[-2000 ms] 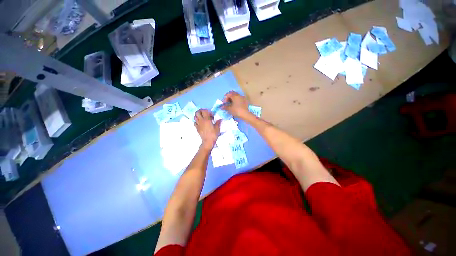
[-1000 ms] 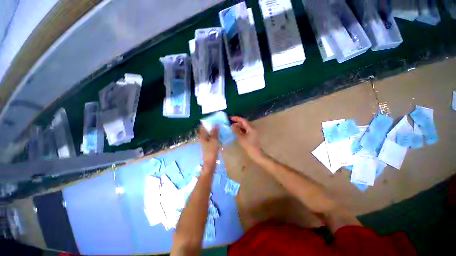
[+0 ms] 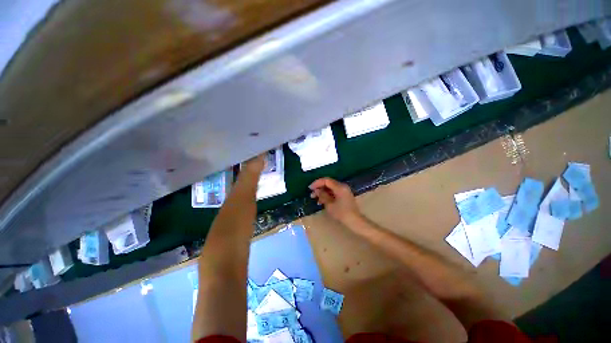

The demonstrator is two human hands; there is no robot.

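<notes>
My left hand (image 3: 253,167) reaches over the belt to a clear plastic box (image 3: 271,177). Its fingers are mostly hidden under the overhead guard, so I cannot tell what they hold. My right hand (image 3: 333,199) is over the near belt edge, fingers loosely curled and apart, with nothing visible in it. White and pale blue leaflets (image 3: 275,309) lie in a heap on the blue sheet (image 3: 230,251), partly covered by my left forearm. A second heap of leaflets (image 3: 484,228) lies on the brown cardboard at the right.
The pale overhead guard (image 3: 295,87) crosses the upper view and covers the belt's far side. More clear boxes with white inserts (image 3: 439,97) stand along the dark green belt (image 3: 395,144). The dark side rail (image 3: 429,161) separates belt and bench.
My view has shifted toward the guard. My left hand has gone from holding a blue leaflet above the rail to reaching over a box. The leaflet is no longer visible between my hands.
</notes>
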